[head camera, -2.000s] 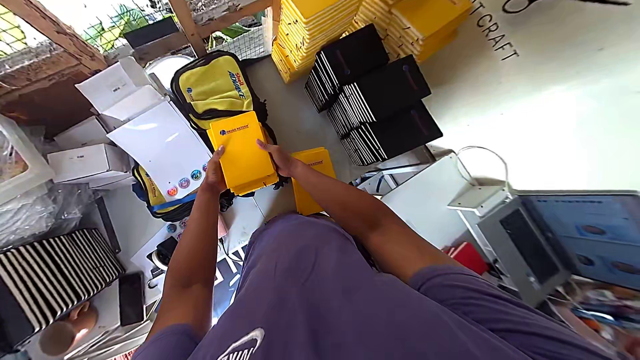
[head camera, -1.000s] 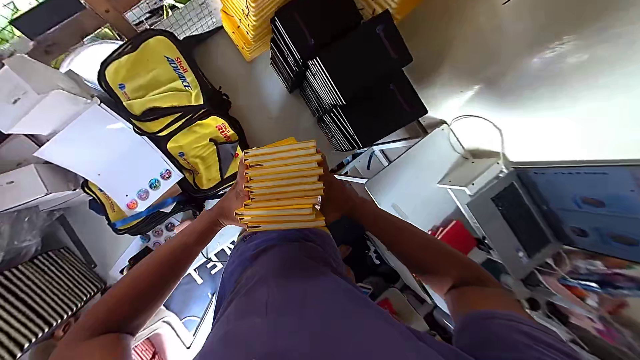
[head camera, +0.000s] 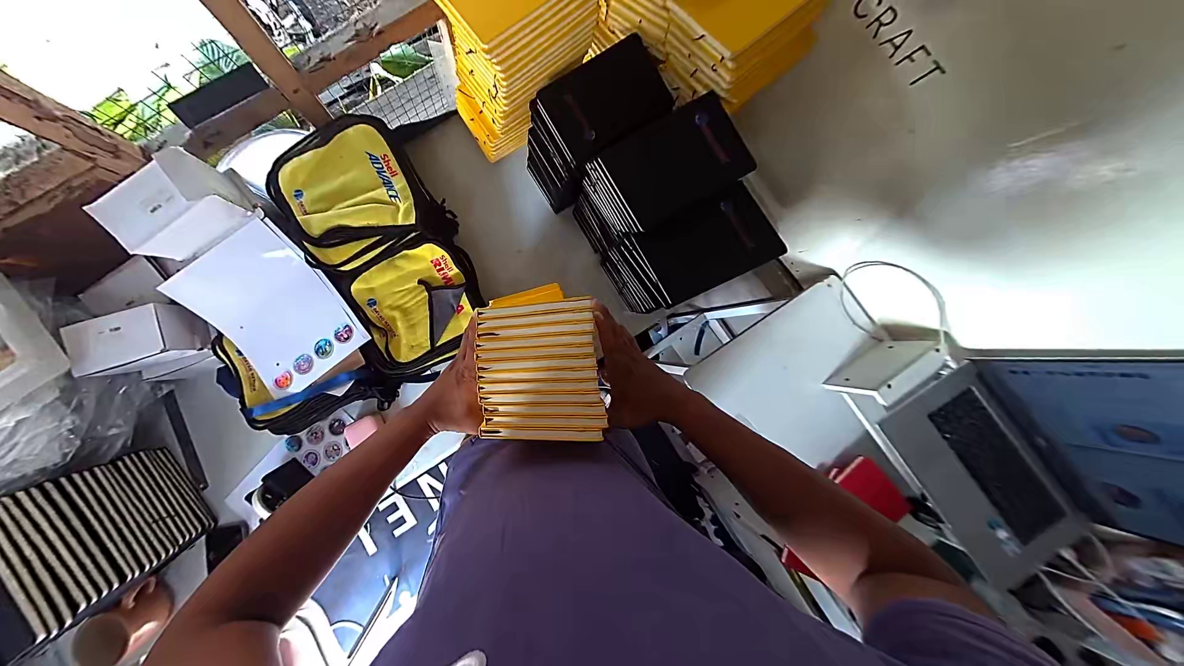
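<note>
A stack of yellow-covered notebooks is held against my body, page edges facing up toward the camera. My left hand grips the stack's left side and my right hand its right side. Another yellow cover shows just past the stack's far edge. Beyond it, to the left, lies a yellow and black bag. Stacks of black notebooks stand ahead on the right, with tall stacks of yellow notebooks behind them.
At left are open white boxes, a white sheet with round stickers and a row of black notebooks. Part of another person's hand shows at lower left. A grey device and a monitor stand at right.
Two seconds ago both hands held yellow notebooks cover up near the bag, with others lying to the right. Now a thick stack is between my hands, close to my body, its page edges up.
</note>
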